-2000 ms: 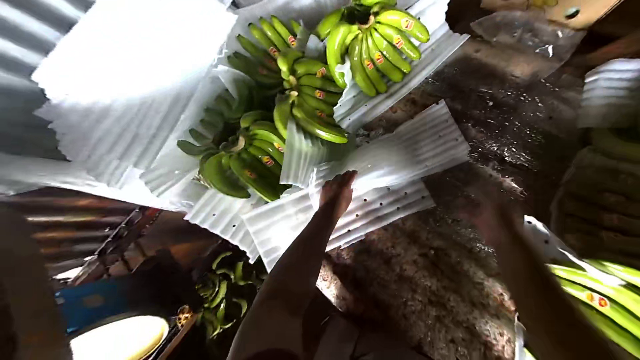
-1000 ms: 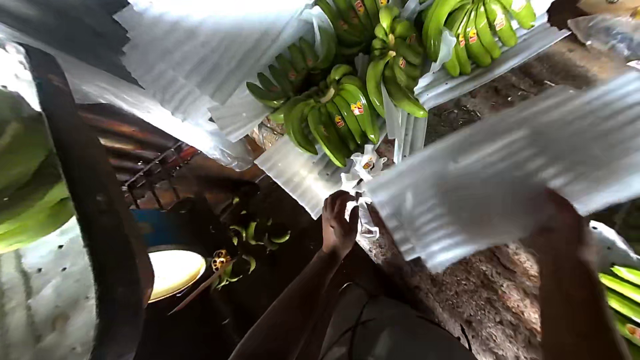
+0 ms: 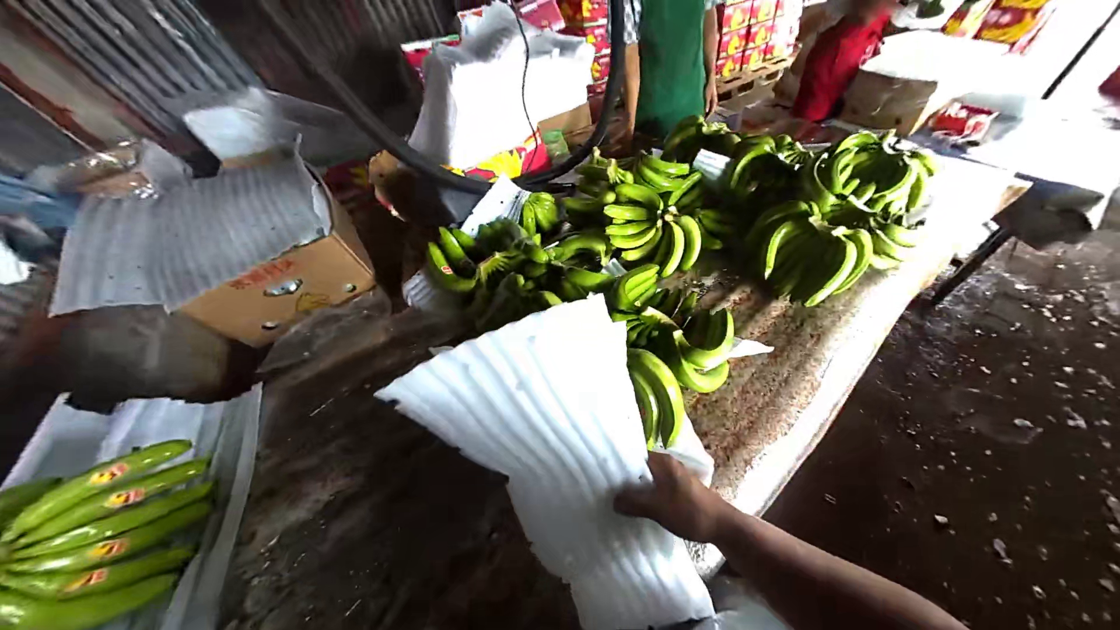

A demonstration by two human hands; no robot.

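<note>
My right hand (image 3: 678, 500), low and right of the middle, grips the edge of a white ribbed foam sheet (image 3: 542, 429) between thumb and fingers. The sheet hangs to the left of the hand and hides part of the table. Just beyond it lie green banana hands (image 3: 656, 394), some with white sheeting under them. My left hand is out of the frame. At the lower left, a banana hand with stickers (image 3: 109, 516) rests on another foam sheet (image 3: 236, 464).
An open cardboard box (image 3: 271, 297) lined with foam sheet stands at the left. More banana clusters (image 3: 814, 245) lie along the long table (image 3: 814, 385). A dark hose (image 3: 437, 173) loops at the top. Behind stand a person in a green apron (image 3: 669, 70), a person in red (image 3: 831, 70) and stacked cartons (image 3: 744, 39).
The view has swung far round toward the long table. My right hand still holds a foam sheet. My left hand, seen earlier near the packed bananas, has left the view.
</note>
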